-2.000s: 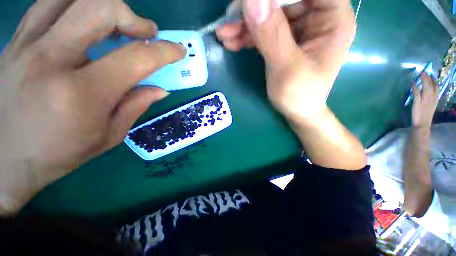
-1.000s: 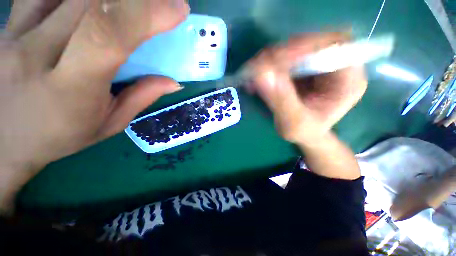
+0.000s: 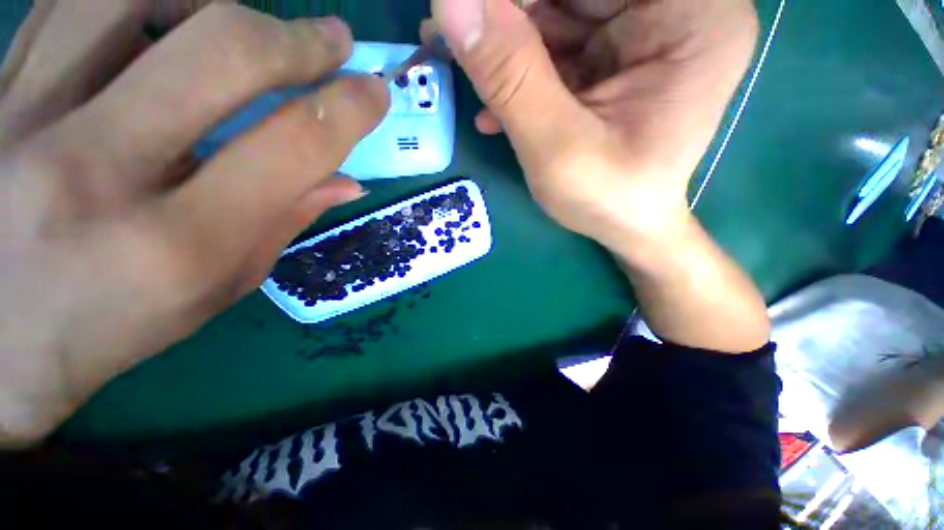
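Observation:
My left hand holds a light-blue plastic housing by its left part, with the index fingertip beside the small dark holes at the right end. My right hand grips slim tweezers, whose tip is at the holes; their rear part is hidden behind the hand. Whether the tip holds an insert is too small to tell. Below the housing, a shallow pale parts tray holds a heap of tiny dark round inserts. Loose dark inserts are scattered under the tray.
The green bench surface has a thin white line on the right. Light-blue shells and small golden parts lie at the far right. Another person's arm and grey clothing are at the lower right, near a red item.
The tweezers went down near the tray's right end one second ago and are now back up at the housing's holes. My left index finger has come down again beside the holes.

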